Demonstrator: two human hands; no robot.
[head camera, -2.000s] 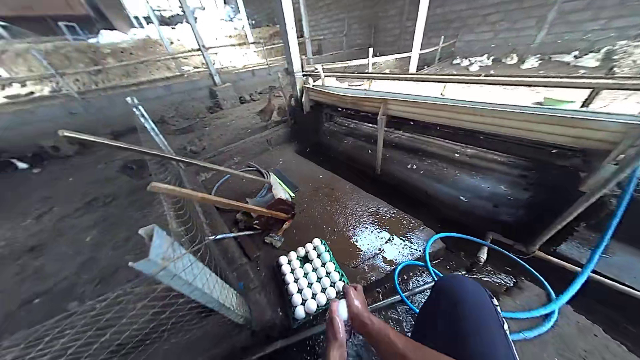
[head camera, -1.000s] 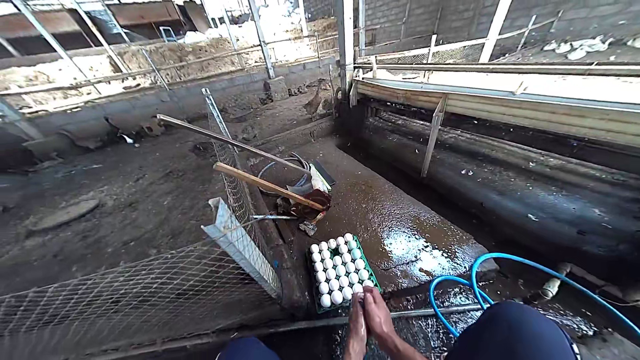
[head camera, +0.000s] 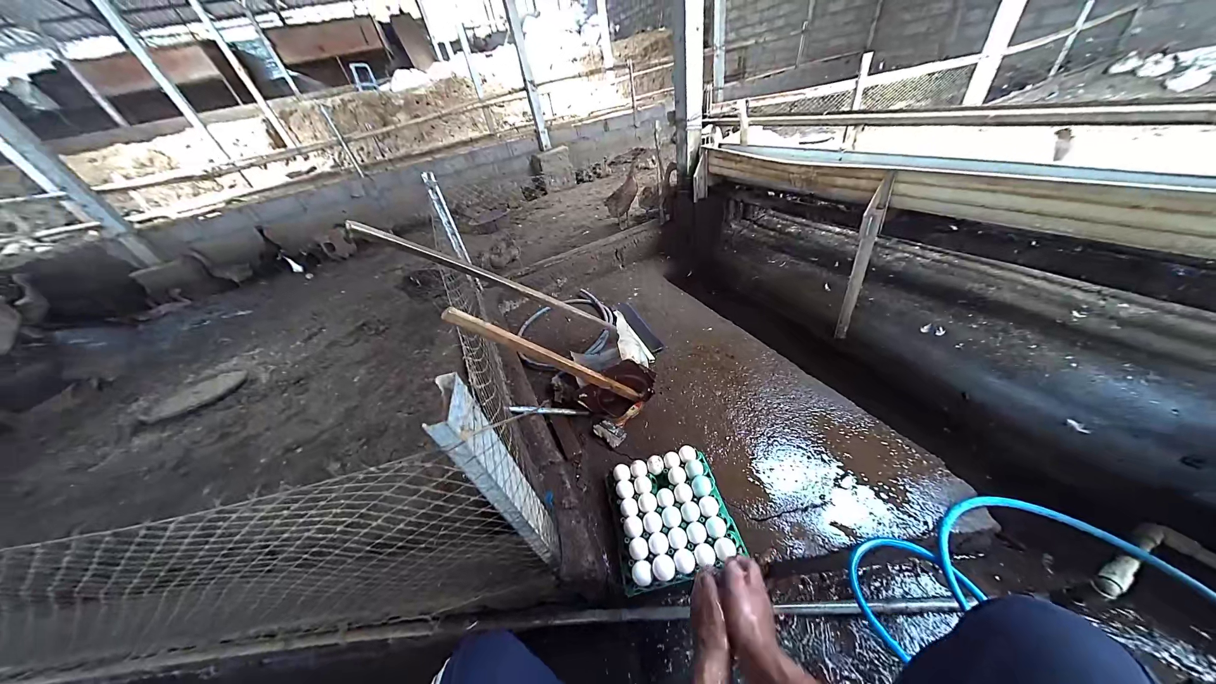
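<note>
A green plastic egg tray (head camera: 734, 538) full of white eggs (head camera: 671, 517) rests on the wet concrete, with one vacant cup near its far side. Just at its near edge are my two hands, side by side and close together. My left hand (head camera: 709, 613) and my right hand (head camera: 750, 603) look wet, with the fingers pointing toward the tray. Whether something lies between the palms is hidden from view.
A blue hose (head camera: 950, 532) loops at the right near a pipe fitting (head camera: 1117, 576). Wooden-handled tools (head camera: 541, 351) lean on the netting fence (head camera: 285, 532) past the tray. A dark trough channel (head camera: 950, 342) runs along the right. A metal post (head camera: 499, 470) leans left of the tray.
Two seconds ago a white egg showed between my hands; now none shows there. My hands have come together at the tray's near edge. The view has swung left.
</note>
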